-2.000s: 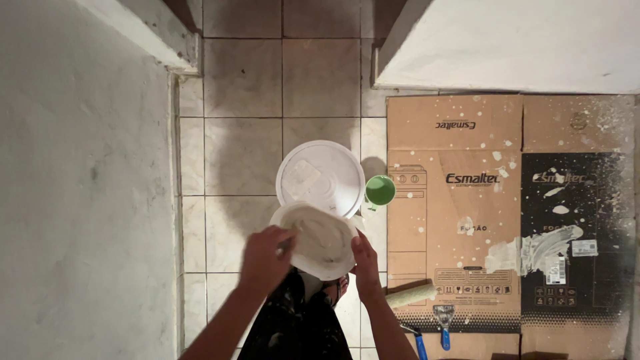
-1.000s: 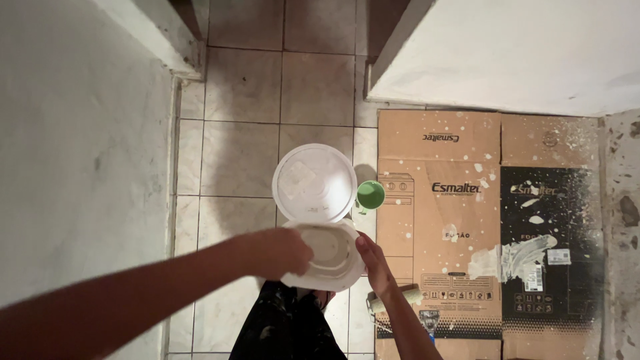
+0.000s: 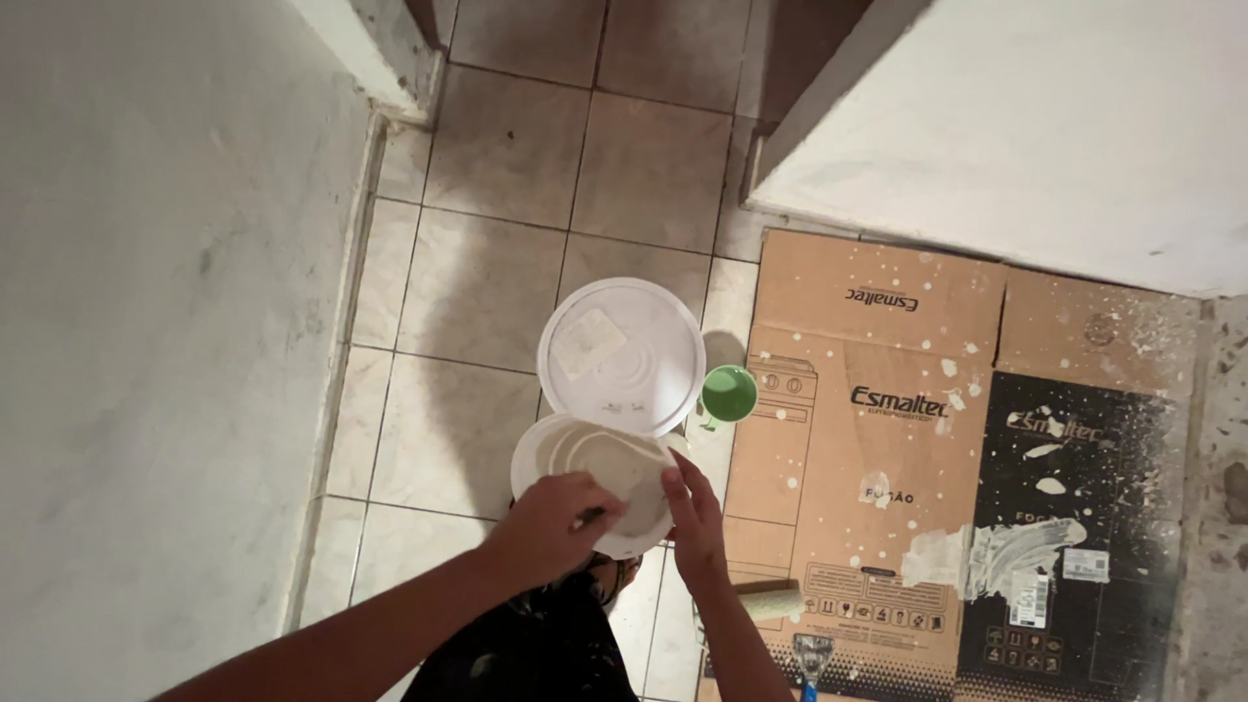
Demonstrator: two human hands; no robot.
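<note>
A round white plastic tub (image 3: 609, 463) with pale, wet-looking material inside sits low in the middle of the head view. My right hand (image 3: 694, 512) grips its right rim. My left hand (image 3: 554, 522) is curled over the tub's opening around a small dark object (image 3: 590, 515), perhaps a tool handle; its lower part is hidden. Just beyond the tub is a white round lid (image 3: 621, 356) with a pale rectangular patch on it. To the right of the lid stands a green cup (image 3: 729, 393).
Paint-spattered flattened cardboard (image 3: 877, 439) covers the tiled floor at right. On it lie a paint roller (image 3: 770, 603) and a blue-handled metal scraper or brush (image 3: 812, 658). Walls (image 3: 195, 322) rise at left and upper right. My feet are under the tub.
My left hand has shifted over the tub, and its forearm has swung from nearly level to slanting up from below. My right hand keeps the rim. The view has tilted.
</note>
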